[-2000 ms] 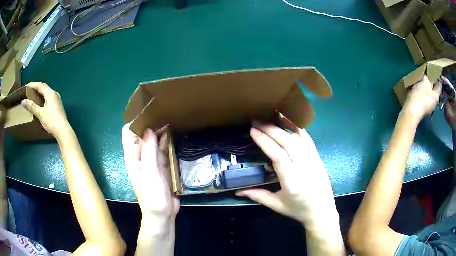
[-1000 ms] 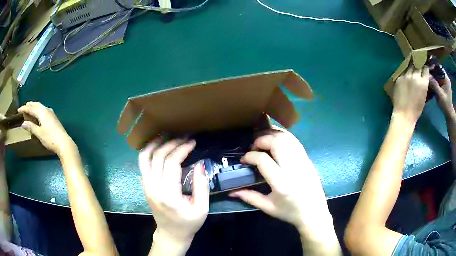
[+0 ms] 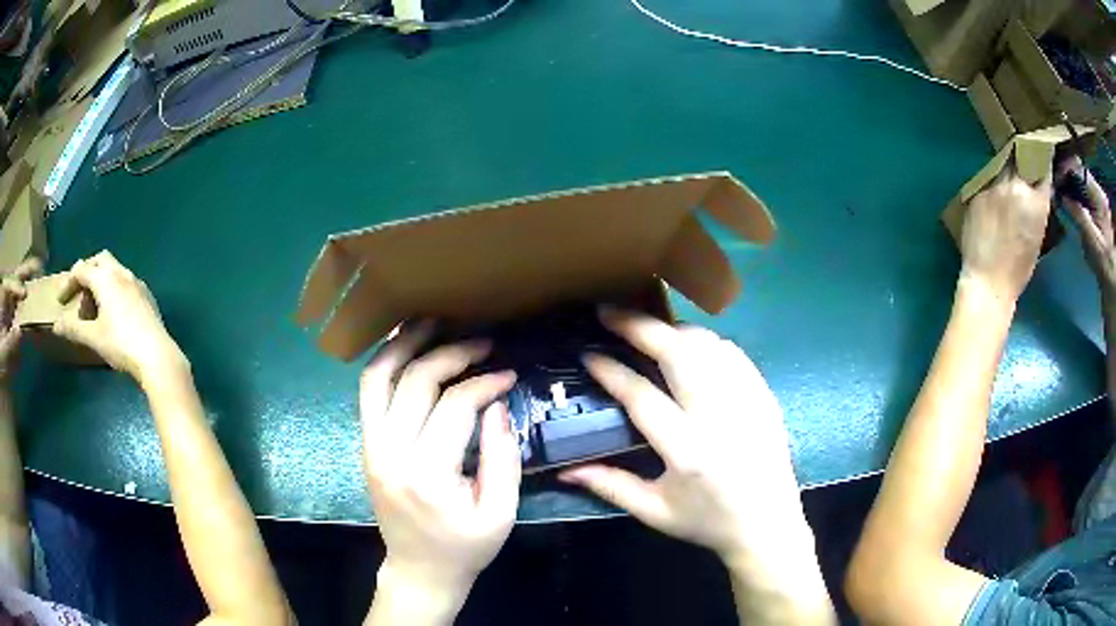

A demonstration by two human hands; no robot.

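The open cardboard box lies at the front edge of the bench, its lid (image 3: 514,251) standing up at the back with side ears. A dark power adapter (image 3: 585,434) with its prongs up lies front right in the box. A black cable bundle (image 3: 551,342) lies across the back. A bagged accessory (image 3: 523,422) is mostly hidden behind my left hand. My left hand (image 3: 443,459) reaches over the box's left part, fingers bent on the contents. My right hand (image 3: 685,428) holds the box's right side, fingers inside on the cable and thumb at the front wall.
The green bench (image 3: 490,135) curves around. At left, a person's hands (image 3: 116,312) hold a small box; at right, another person's hands (image 3: 1010,232) work at an open carton. A yellow-grey metal unit (image 3: 214,31) with cords stands back left. A white cord (image 3: 783,47) crosses the back; larger cartons (image 3: 1016,73) stand far right.
My left hand has moved from the box's left side to over the contents, covering the bag. The box has shifted slightly left. The left neighbour's box flap is now lowered.
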